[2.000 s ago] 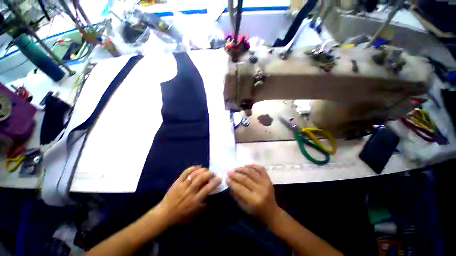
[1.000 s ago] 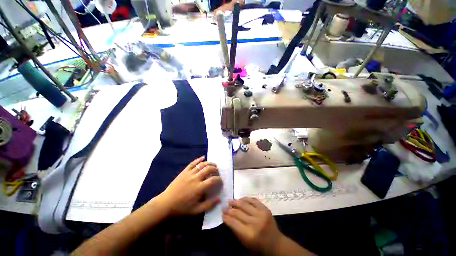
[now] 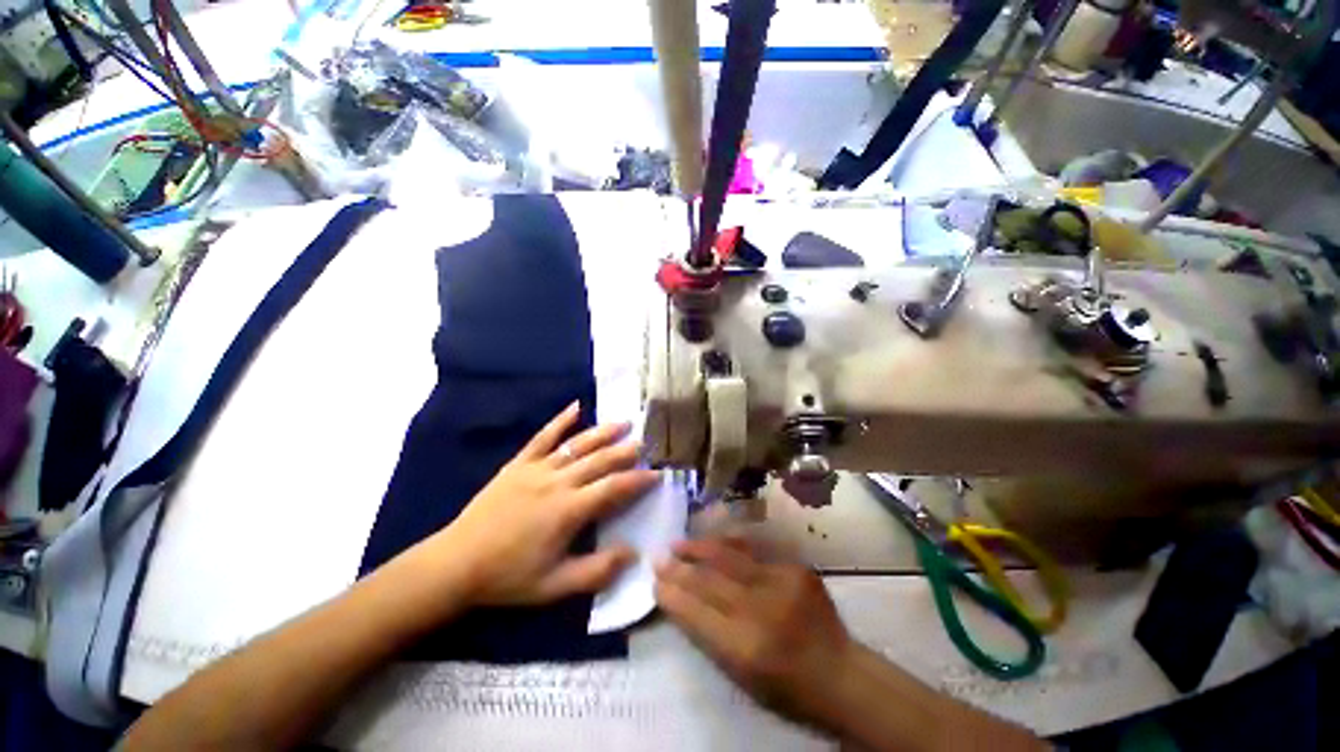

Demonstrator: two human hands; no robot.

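The navy garment panel [image 3: 507, 316] lies on the white table, its lower part under my left forearm. A white strip [image 3: 632, 566] runs along its right side to the left end of the sewing machine [image 3: 911, 345]. My left hand [image 3: 551, 514] lies flat with fingers spread, over the navy panel and the white strip, fingertips near the machine head. My right hand [image 3: 757, 610] is at the strip's right edge just below the machine head, slightly blurred; its fingertips touch the edge, and whether they pinch it is unclear. The needle area is mostly hidden.
Green-and-yellow-handled scissors [image 3: 977, 580] lie right of my right hand, partly behind the machine arm. A black smartphone [image 3: 1198, 602] lies farther right. A long navy and white strip [image 3: 88, 588] curves along the table's left edge. Clear plastic bags [image 3: 419, 118] lie behind the table.
The view has moved closer to the machine. The white strip and navy panel have moved forward towards the machine head. My left hand has moved up beside the head, and my right hand has followed the strip's edge.
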